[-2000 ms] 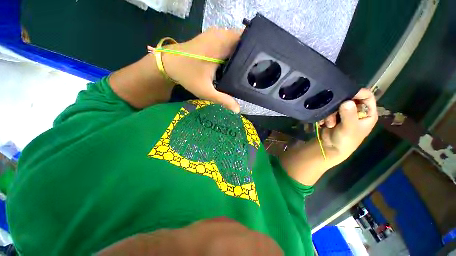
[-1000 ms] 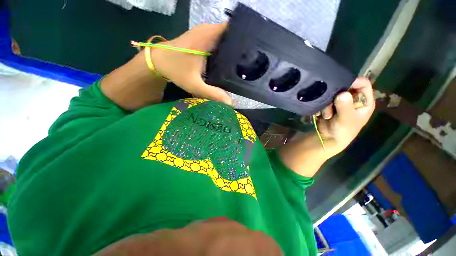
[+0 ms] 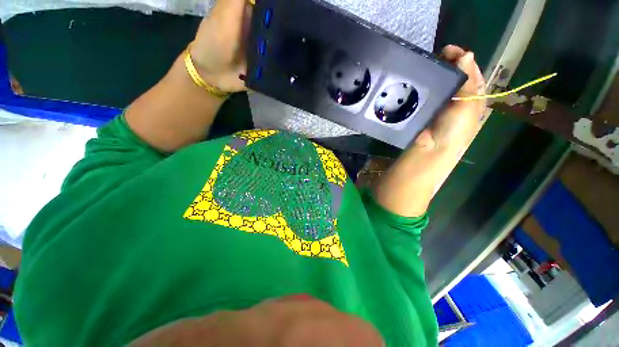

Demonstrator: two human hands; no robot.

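Note:
I hold a black oblong socket housing [image 3: 277,76] tilted in front of my chest. Two round sockets [image 3: 396,103] with pin holes show in grey surrounds, and a third recess beside them is dark. Three small blue parts [image 3: 262,42] show at the left end. My left hand [image 3: 224,47] grips the left end, its fingers partly hidden and cut off by the top edge. My right hand [image 3: 456,112] grips the right end. A thin yellow-green wire [image 3: 516,89] sticks out past my right hand. A silvery sheet [image 3: 407,17] lies behind the housing.
A dark green bench [image 3: 102,61] with a blue edge [image 3: 74,112] is at the left, with white translucent sheets [image 3: 122,8] at its far side. A pale rail [image 3: 519,41] and a chipped frame [image 3: 590,132] are at the right. Blue panels [image 3: 492,315] show at the lower right.
The housing has turned, bringing the blue parts and lit sockets into view. Both hands have changed their grip, and my left hand is higher. The right wire now points outward; the left wire is mostly hidden.

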